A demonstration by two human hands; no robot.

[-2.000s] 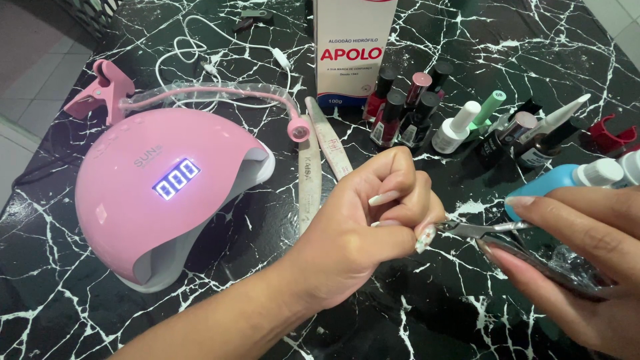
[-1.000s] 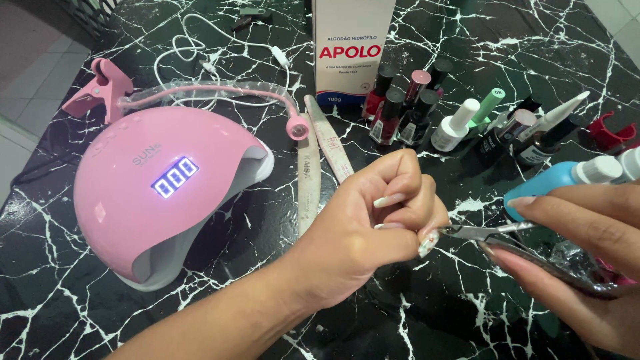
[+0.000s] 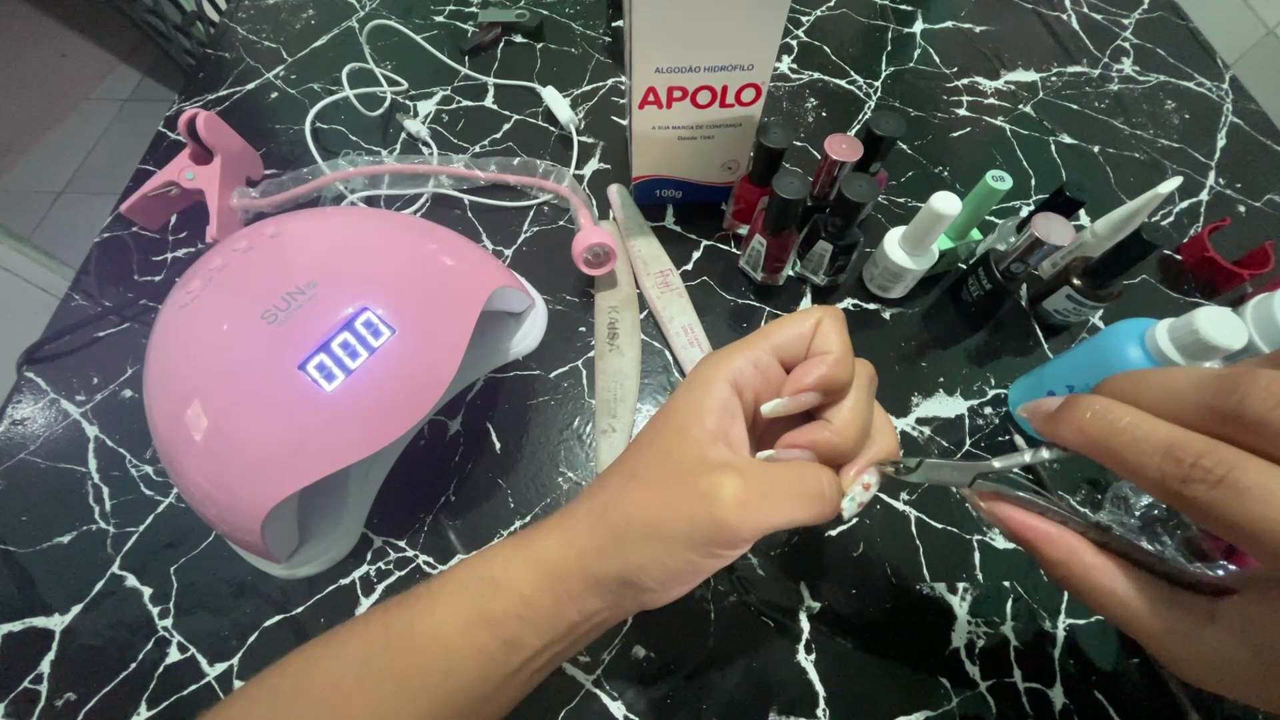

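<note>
My left hand (image 3: 760,450) is curled into a fist with nothing seen in it, its long pale nails showing. One nail, decorated with small flowers, points down at the fist's right side. Metal cuticle nippers (image 3: 1010,475) are held between the thumb and fingers of my right hand (image 3: 1150,490). Their tips touch or nearly touch the skin beside the decorated nail. Whether the blades are closed is too small to tell. A blue bottle with a white cap (image 3: 1090,365) lies just behind my right fingers.
A pink nail lamp (image 3: 330,350) stands at left, with a pink clip-on light (image 3: 400,175) behind it. Two nail files (image 3: 617,370) lie beside my left hand. A cotton box (image 3: 700,100), nail polish bottles (image 3: 770,240) and a red plastic piece (image 3: 1225,260) stand farther back on the marbled table (image 3: 480,600).
</note>
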